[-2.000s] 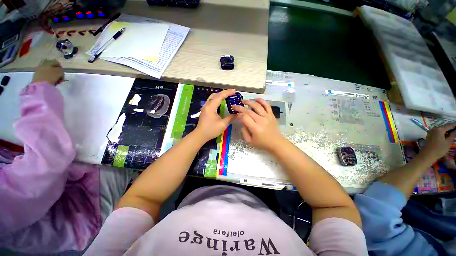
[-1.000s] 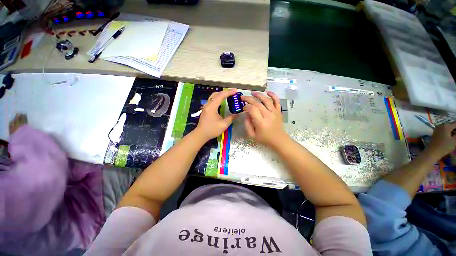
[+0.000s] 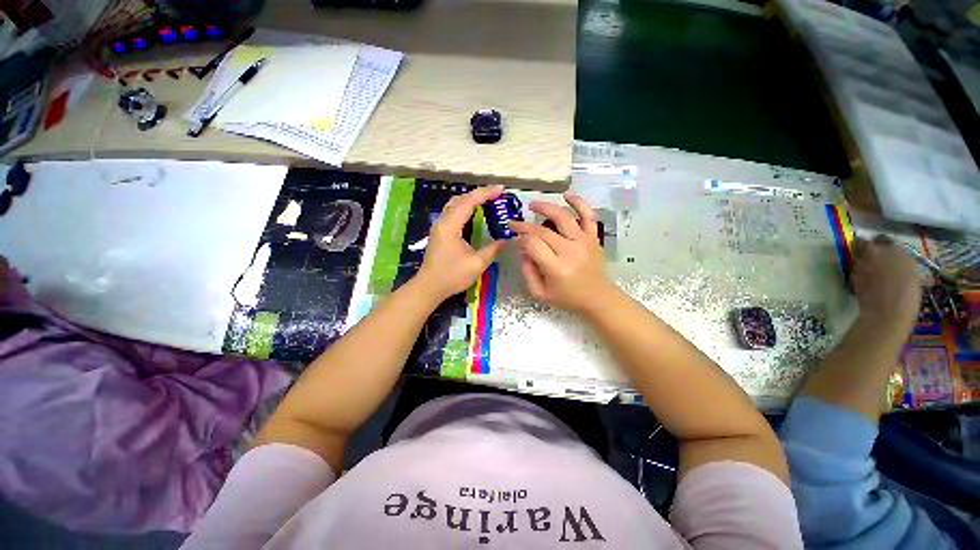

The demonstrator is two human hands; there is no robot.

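Observation:
A dark smartwatch body (image 3: pixel 502 215) with its display lit blue-purple and white is held above the bench mat. My left hand (image 3: pixel 456 249) grips it between thumb and fingers at its edges. My right hand (image 3: pixel 566 258) is beside it, with a fingertip at the lower right of the display and the other fingers apart. A second watch body (image 3: pixel 486 126) lies on the wooden shelf. A third watch body (image 3: pixel 754 328) lies on the mat to the right.
Paper sheets (image 3: pixel 312 91) with a pen (image 3: pixel 228 96) lie on the wooden shelf (image 3: pixel 451 64). A row of blue and red lights (image 3: pixel 169 35) is at upper left. A coworker's pink sleeve (image 3: pixel 107 397) is at left. Another coworker's hand (image 3: pixel 887 285) rests near the mat's right end.
The display has gone from dark to a lit pattern, and my right fingers shift slightly over it. The left coworker's hand has left the bench. The right coworker's hand has moved toward the mat.

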